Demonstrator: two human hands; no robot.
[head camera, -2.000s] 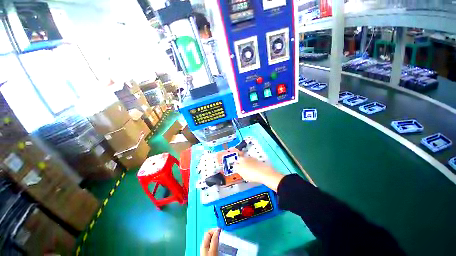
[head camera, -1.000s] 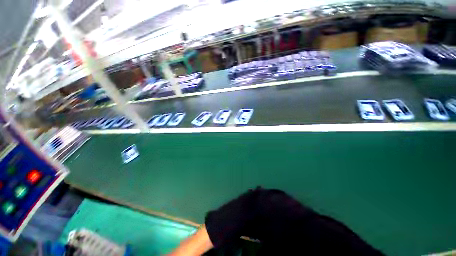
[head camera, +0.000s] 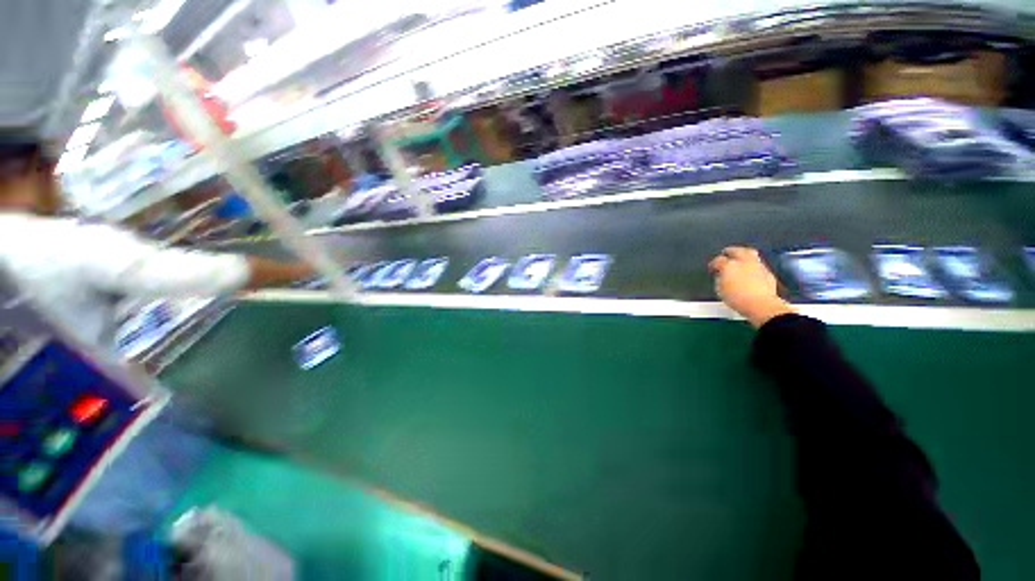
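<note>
My right hand (head camera: 749, 286) reaches over the white dividing strip onto the far belt lane, just left of a panel (head camera: 826, 275) with a pale rim. The image is blurred, and I cannot tell if the fingers touch or hold anything. More panels lie in the same lane, including one (head camera: 586, 274) to the left of my hand. A single panel (head camera: 318, 347) lies on the near green belt at the left. My left hand is out of the picture.
The near conveyor belt (head camera: 545, 409) spans the middle. The blue control box (head camera: 68, 426) and part of the bench (head camera: 341, 516) are at the lower left. Another person's arm (head camera: 182, 267) reaches over the belt at the left. Purple-grey stacks (head camera: 664, 157) lie beyond.
My right arm has extended from the lower middle to the far lane at the right, and its hand now shows. Another person has come into view at the left. The view has shifted slightly.
</note>
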